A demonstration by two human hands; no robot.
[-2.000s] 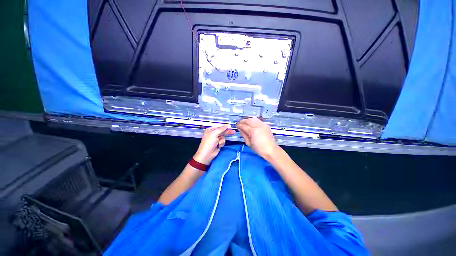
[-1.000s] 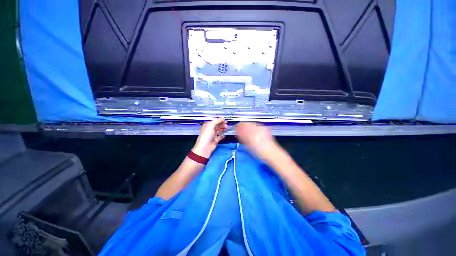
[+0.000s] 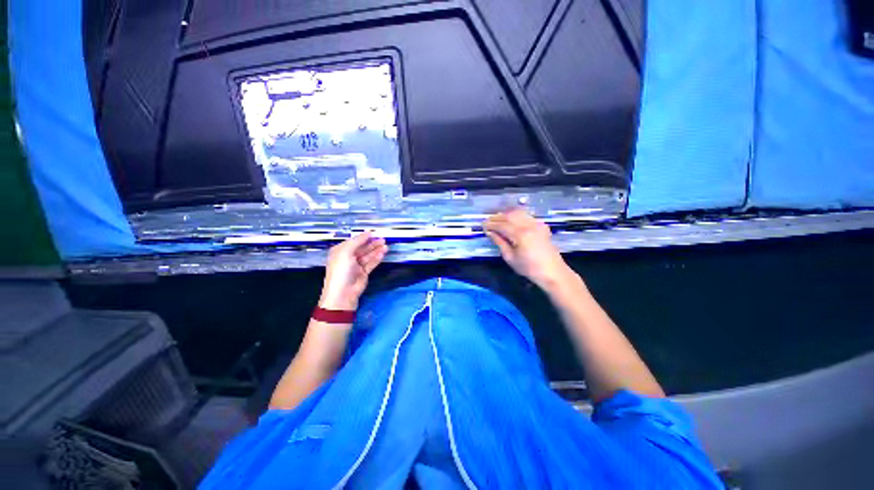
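Observation:
The LCD module (image 3: 470, 115) lies face down with its black ribbed back up. The bright silver metal mounting plate (image 3: 321, 134) sits left of centre in it. A thin pale strip (image 3: 431, 232) runs along the module's near edge, beside the silver-grey bottom edge rail (image 3: 585, 203). My left hand (image 3: 352, 266) is at the near edge below the plate, fingers bent; whether it holds anything is too small to tell. My right hand (image 3: 522, 244) is farther right, its fingertips at the strip's right part; a grip cannot be made out.
Blue cloth-covered mats (image 3: 695, 105) show at both sides of the module. The conveyor's metal edge (image 3: 747, 226) runs across in front of me. A dark object (image 3: 860, 27) is at the top right corner. A grey box-like surface (image 3: 81, 354) is at the lower left.
The module and plate now appear farther left in the view. My hands were close together at the near edge and are now apart, the right one farther right along the strip.

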